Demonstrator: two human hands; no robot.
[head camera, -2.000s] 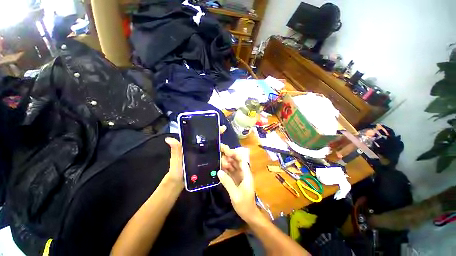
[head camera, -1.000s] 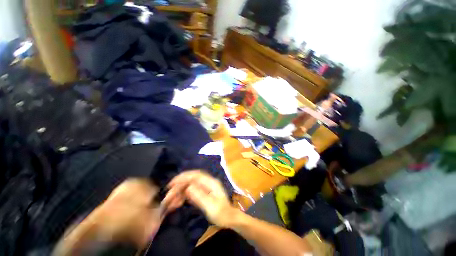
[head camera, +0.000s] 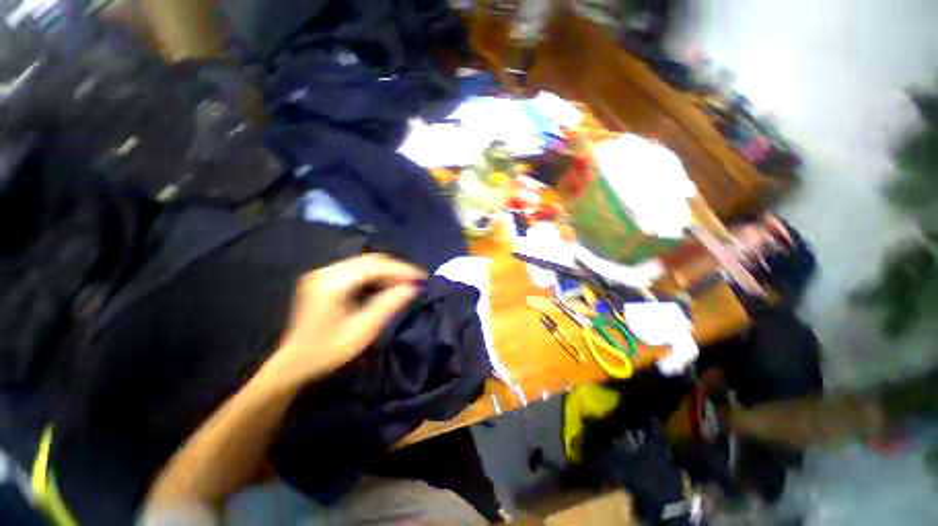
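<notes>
My left hand (head camera: 345, 313) is over the black garment (head camera: 195, 329) near the table's front edge. Its thumb and fingers curl towards each other; blur hides whether anything is between the tips. A bunched dark cloth (head camera: 437, 354) lies just right of and below the hand, over the table edge. My right hand is not in view. The phone is not visible.
On the wooden table (head camera: 525, 370) are scissors (head camera: 607, 349) with yellow and green handles, a jar (head camera: 479, 200), a green carton (head camera: 617, 221) and white papers. A glossy black jacket (head camera: 154, 134) lies left, a navy garment (head camera: 381, 185) behind.
The phone, held up in both hands two seconds ago, has gone from view. My right hand has left the picture. My left hand has moved over the dark cloth. The camera view has shifted.
</notes>
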